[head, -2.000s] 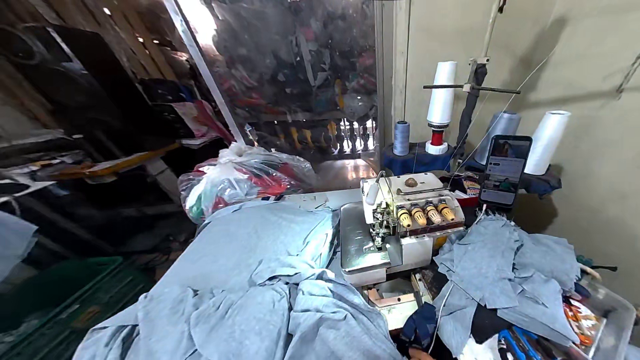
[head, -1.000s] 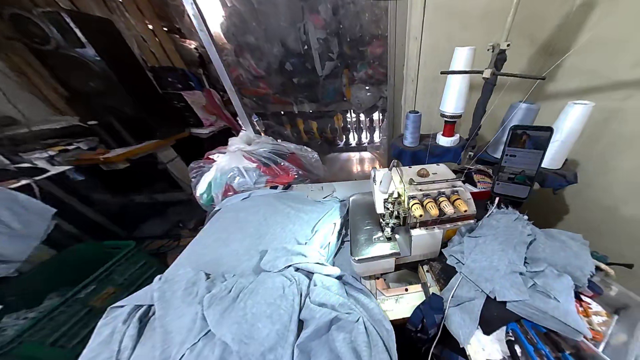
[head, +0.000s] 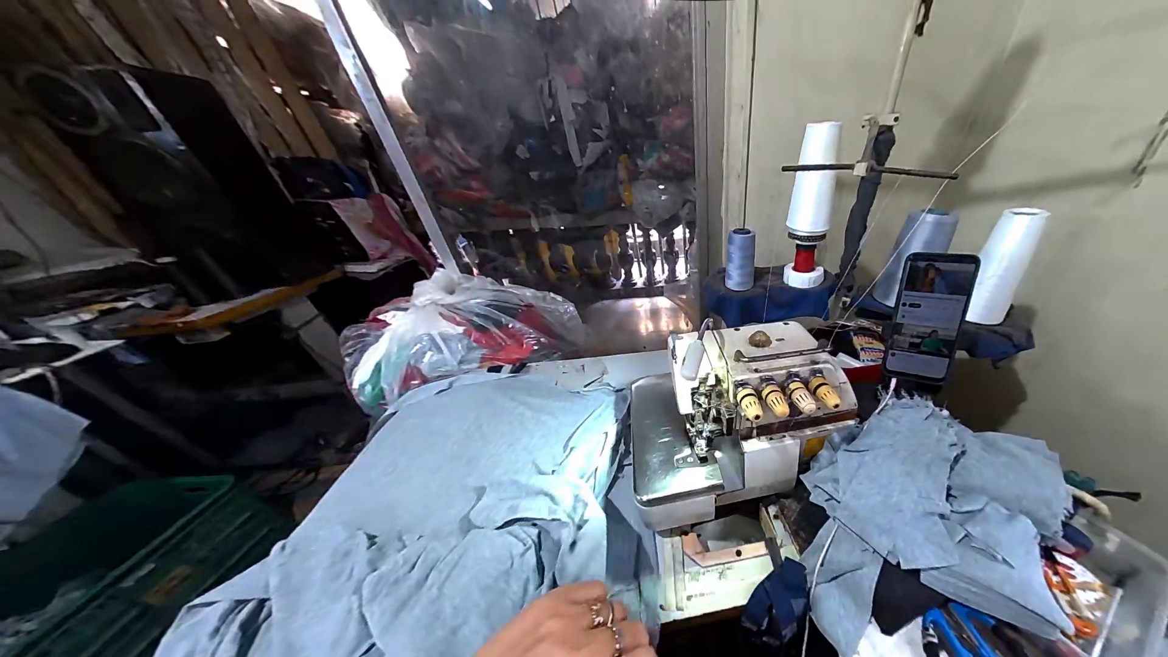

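My right or left hand cannot be told for certain by its shape, but a hand with rings, which looks like my right hand (head: 570, 625), rests at the bottom middle against the light blue fabric (head: 456, 456). Its fingertips are hidden, so its grip is unclear. Just beyond it stands a white overlock sewing machine (head: 762, 392) with several yellow tension dials and a metal work plate (head: 671, 447). No fabric shows under its presser foot. My left hand is out of view.
Light blue fabric pieces (head: 903, 484) lie right of the machine, near a phone (head: 931, 315) and blue-handled scissors (head: 967, 630). Thread cones (head: 815, 182) stand behind. A clear plastic bag of cloth (head: 465, 333) sits at the back left. A green crate (head: 155, 557) is at the lower left.
A hand has come into view at the bottom middle, by the near edge of the blue fabric. The machine and the fabric pieces at right have stayed in place.
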